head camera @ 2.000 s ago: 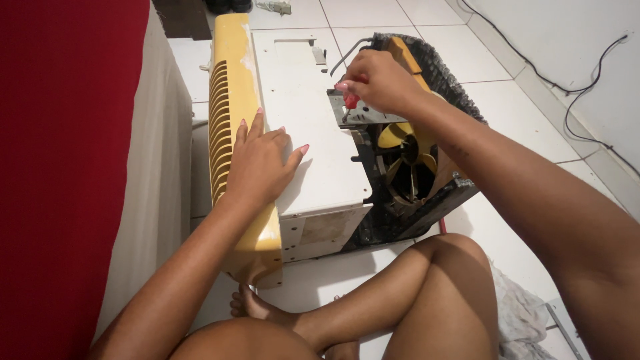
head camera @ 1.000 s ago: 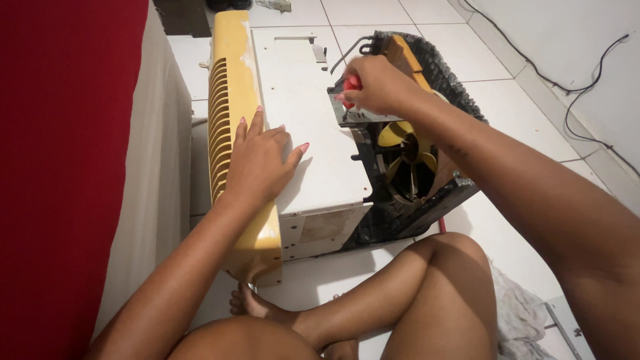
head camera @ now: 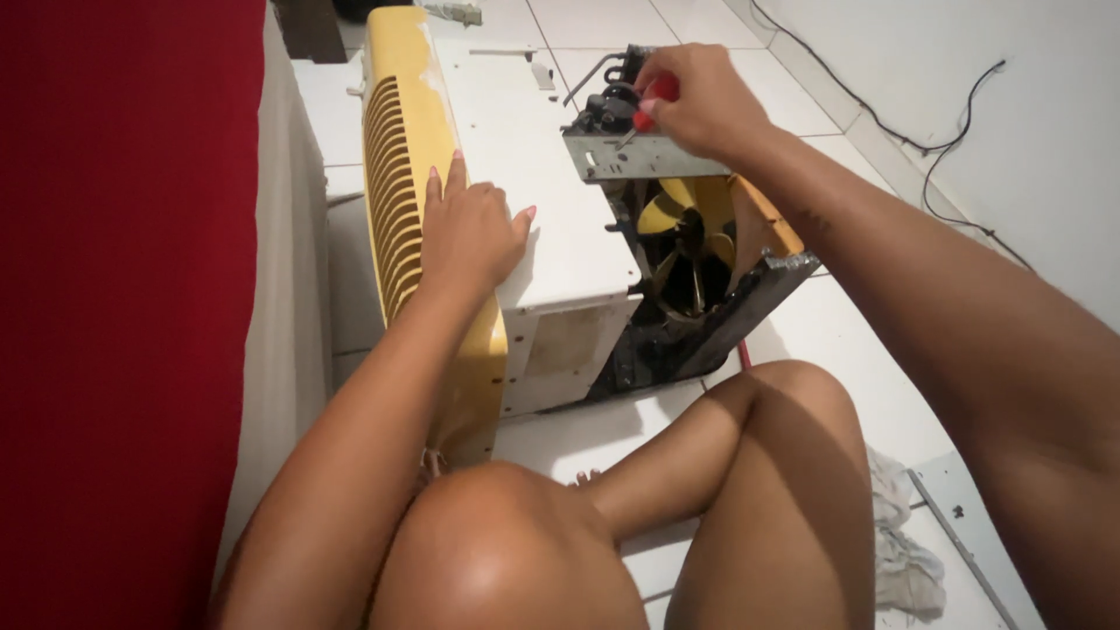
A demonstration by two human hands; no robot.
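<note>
An opened window air conditioner (head camera: 542,175) stands on the tiled floor in front of me, its yellowed louvred front panel (head camera: 394,192) to the left. My left hand (head camera: 477,223) lies with fingers spread across the edge of that panel and the white metal casing. In my right hand (head camera: 700,101) is a screwdriver with a red handle (head camera: 656,101); its shaft points down-left at a grey metal bracket (head camera: 647,157). Whether the tip touches a screw cannot be told. Below the bracket sits a yellow fan (head camera: 687,227), and dark tubing and parts show behind it.
A red cloth (head camera: 122,262) over a pale one hangs at the left. Black cable (head camera: 901,140) runs along the right wall. A crumpled whitish cloth (head camera: 906,577) and a metal panel (head camera: 980,534) lie at the lower right. My bent legs are close to the unit.
The rear part of the unit with the bracket looks different: the bracket shows more fully and the dark parts behind it are in plainer view. The left hand stays on the unit.
</note>
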